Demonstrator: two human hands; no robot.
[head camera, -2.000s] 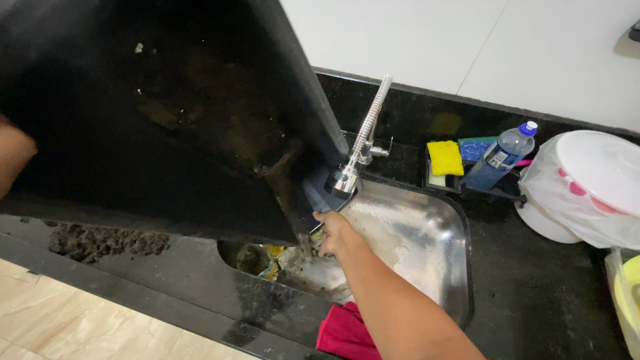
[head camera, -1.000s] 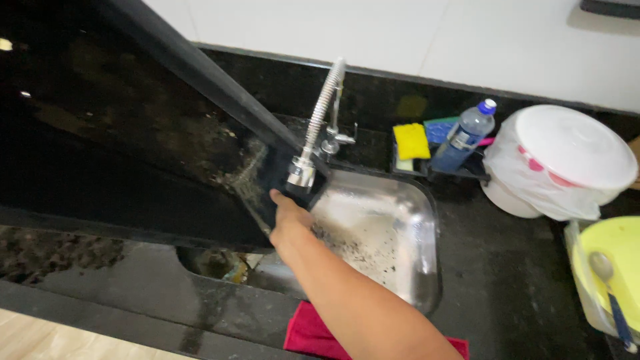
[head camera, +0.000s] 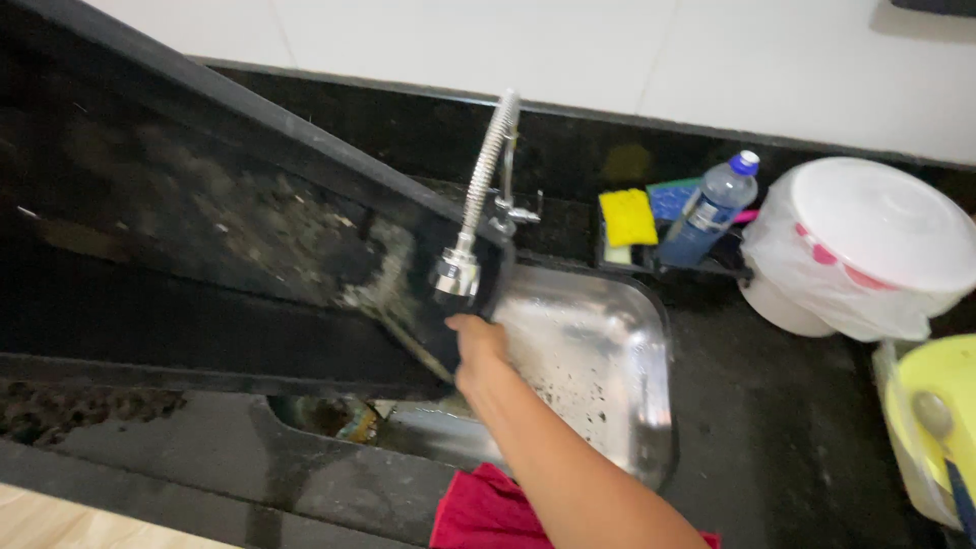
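Note:
My right hand (head camera: 480, 343) grips the lower end of a large black trough-like container (head camera: 191, 229), just under the spray head of the metal faucet (head camera: 460, 271). Tilted over the left part of the stainless steel sink (head camera: 610, 335), the container has dirt and wet residue on its inner face. Dark specks lie on the sink bottom beside my wrist. Under the container's lower edge, some colored scraps (head camera: 362, 423) show at the sink's left end. My left hand is out of view.
Dark soil (head camera: 84, 412) lies on the black counter at left. A red cloth (head camera: 488, 511) hangs at the sink's front edge. To the right stand a yellow sponge (head camera: 627, 217), a blue-liquid bottle (head camera: 709, 210), a lidded white bucket (head camera: 877, 229) and a yellow bowl (head camera: 942, 381) with a spoon.
The black container has tilted so that more of its inner face shows. Dark specks now show on the sink bottom. The hand at the left edge two seconds ago is out of view.

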